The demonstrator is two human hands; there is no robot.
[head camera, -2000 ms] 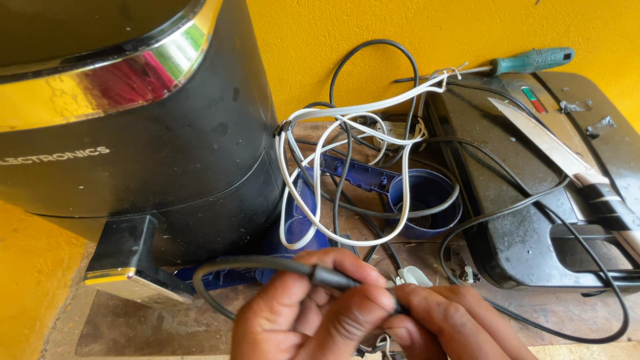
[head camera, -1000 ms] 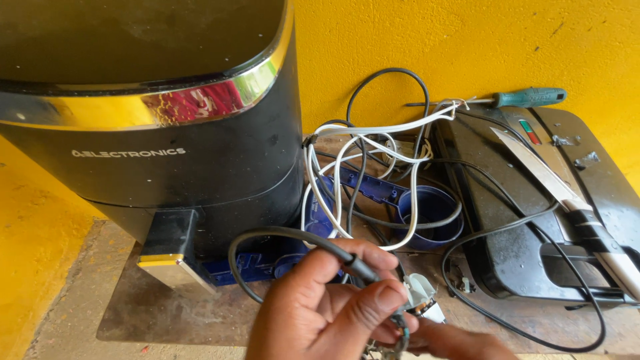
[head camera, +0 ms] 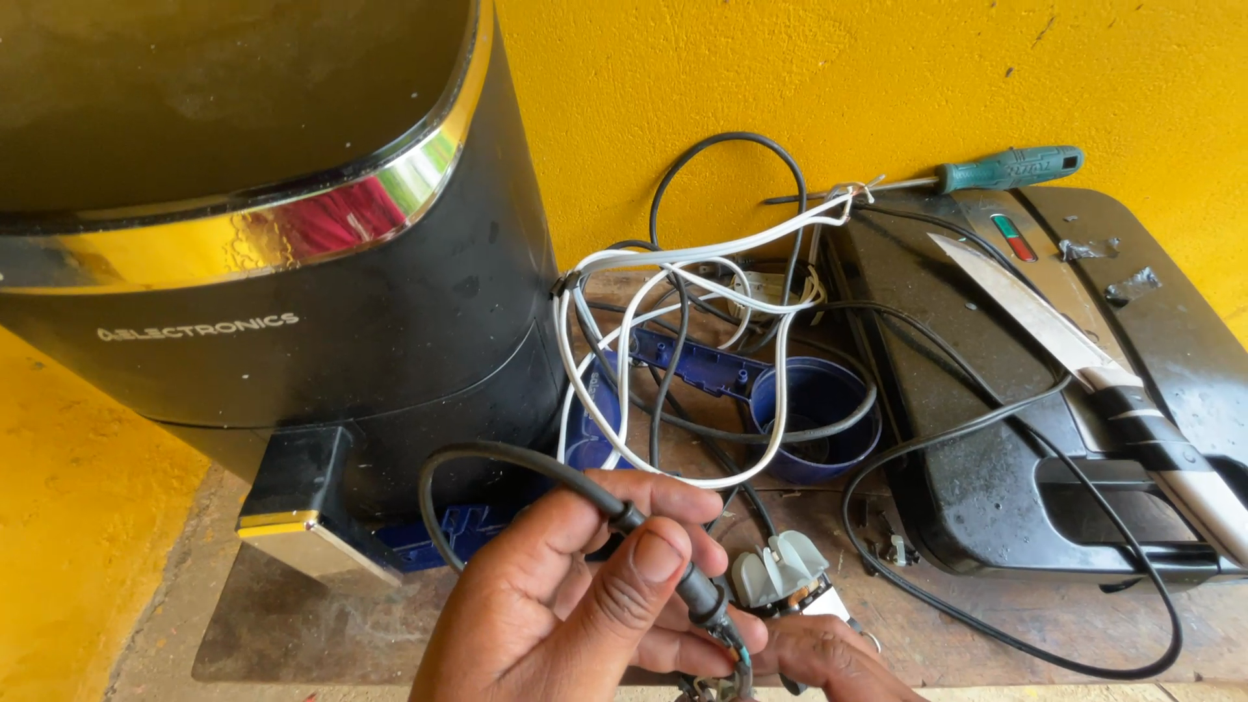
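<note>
My left hand (head camera: pixel 585 595) grips a black power cord (head camera: pixel 517 456) at its rubber strain relief, near the bottom centre. Thin coloured wires (head camera: pixel 731 639) come out of the cord's end below the fingers. My right hand (head camera: pixel 829 658) is at the bottom edge, its fingertips near these wires; whether it holds anything is hidden. Just above it is a small motor with a grey plastic fan (head camera: pixel 780 570). Behind the hands lie a blue plastic housing (head camera: pixel 814 419) with a round opening and a tangle of white cable (head camera: pixel 682 255) and black cable.
A tall black appliance (head camera: pixel 292 370) with a handle stands at left. On the right, a black sandwich-maker-like appliance (head camera: pixel 955 487) carries a knife (head camera: pixel 1043 317) and a green-handled screwdriver (head camera: pixel 1009 171). A black cable loops over its front. All stand on a wooden board (head camera: pixel 292 624) against a yellow wall.
The two hands, close together around the cord two seconds ago, are now farther apart. My right hand has moved lower, and the grey fan part shows more fully.
</note>
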